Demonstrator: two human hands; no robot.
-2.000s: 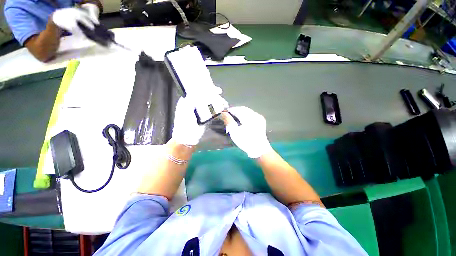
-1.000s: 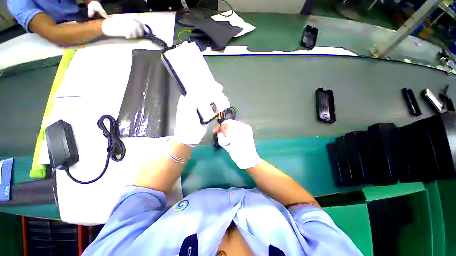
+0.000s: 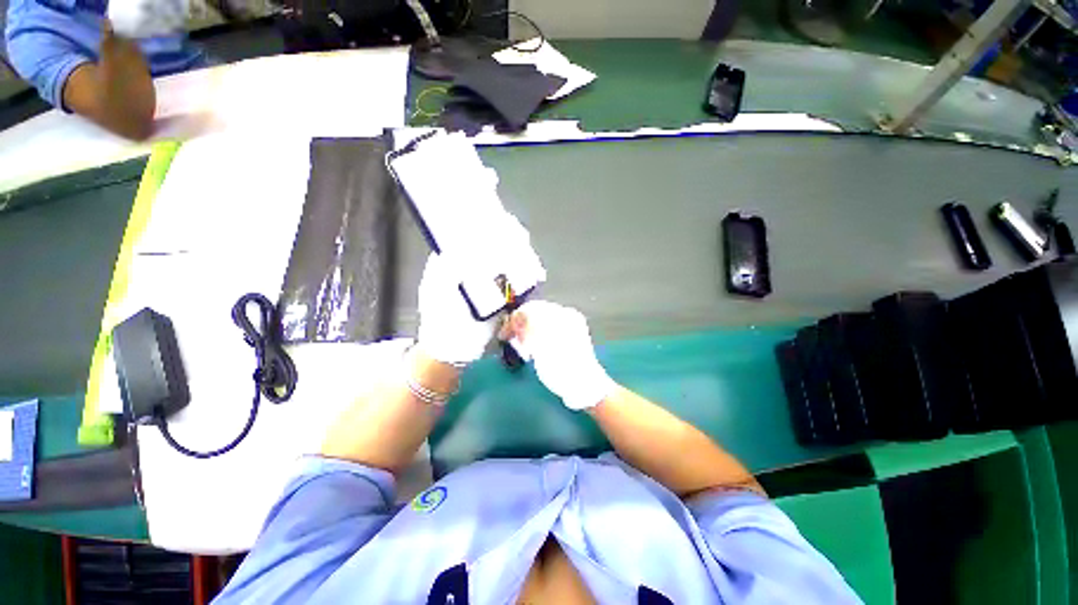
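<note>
The adapter inner unit (image 3: 459, 195), a white-silver block with a black housing edge along its left side, is held over the belt, its far end tilted up-left. My left hand (image 3: 456, 310), in a white glove, grips its near end. My right hand (image 3: 560, 352), also gloved, pinches the dark cable (image 3: 511, 353) just below that end. Small coloured wires show where the cable meets the unit. The fingertips are partly hidden by the glare on the gloves.
A closed adapter (image 3: 151, 364) with coiled cord lies on the white sheet at left. A single housing part (image 3: 746, 254) lies on the belt (image 3: 615, 225). Stacked housing parts (image 3: 922, 360) stand at right by green bins (image 3: 831, 538). A coworker's arm (image 3: 112, 89) is at upper left.
My right hand has moved left and down, close to the unit's near end, and the cable now hangs down. The belt part has shifted left. The coworker's hands have moved away from the unit's far end.
</note>
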